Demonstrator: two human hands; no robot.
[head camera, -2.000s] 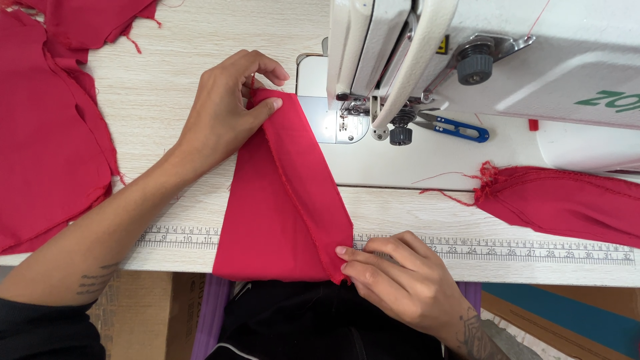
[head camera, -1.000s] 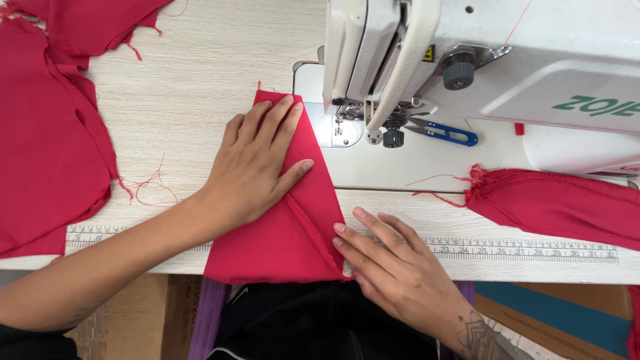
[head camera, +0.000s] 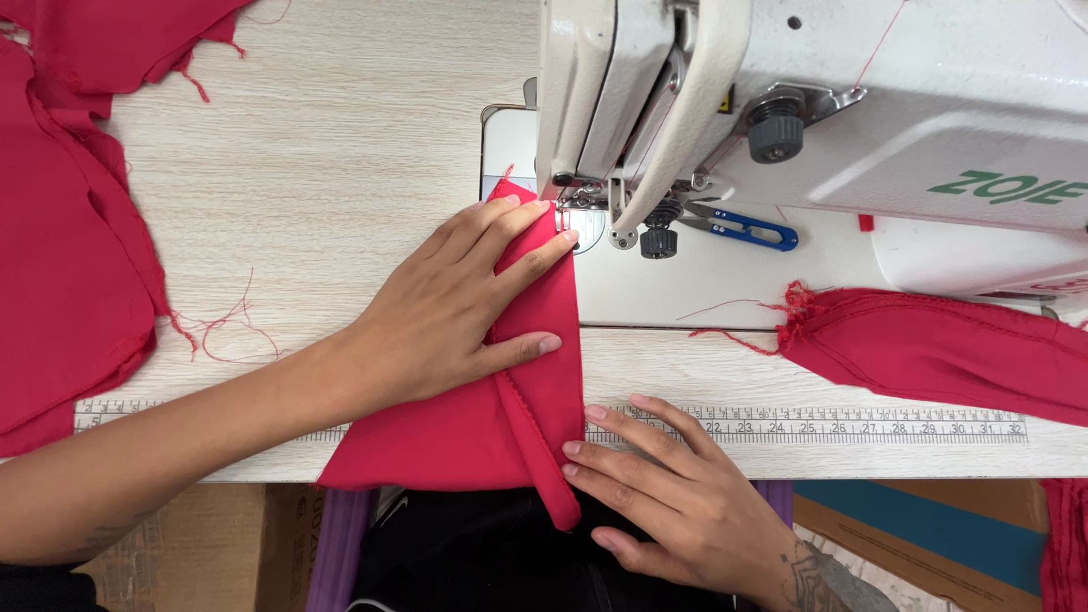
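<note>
A folded red fabric piece (head camera: 442, 433) lies on the table, its upper tip beside the presser foot (head camera: 564, 219) of the sewing machine (head camera: 816, 93). My left hand (head camera: 459, 306) rests flat on its upper part, fingers spread, fingertips close to the foot. A narrow overlocked flap (head camera: 535, 450) runs down the piece and hangs past the table's front edge. My right hand (head camera: 671, 493) touches the fabric's lower right edge with its fingertips, fingers apart. Blue thread snips (head camera: 748, 229) lie on the machine bed behind the thread tension knob.
More red fabric (head camera: 76, 255) lies at the left, with loose threads (head camera: 234, 327) near it. Another gathered red piece (head camera: 935, 348) is at the right. A printed ruler tape (head camera: 816, 425) runs along the table's front edge. Cardboard boxes (head camera: 204, 544) stand below.
The red piece has moved toward the presser foot, and its right edge now stands more upright in view. My left hand, earlier pinching the top corner, now lies flat on the fabric.
</note>
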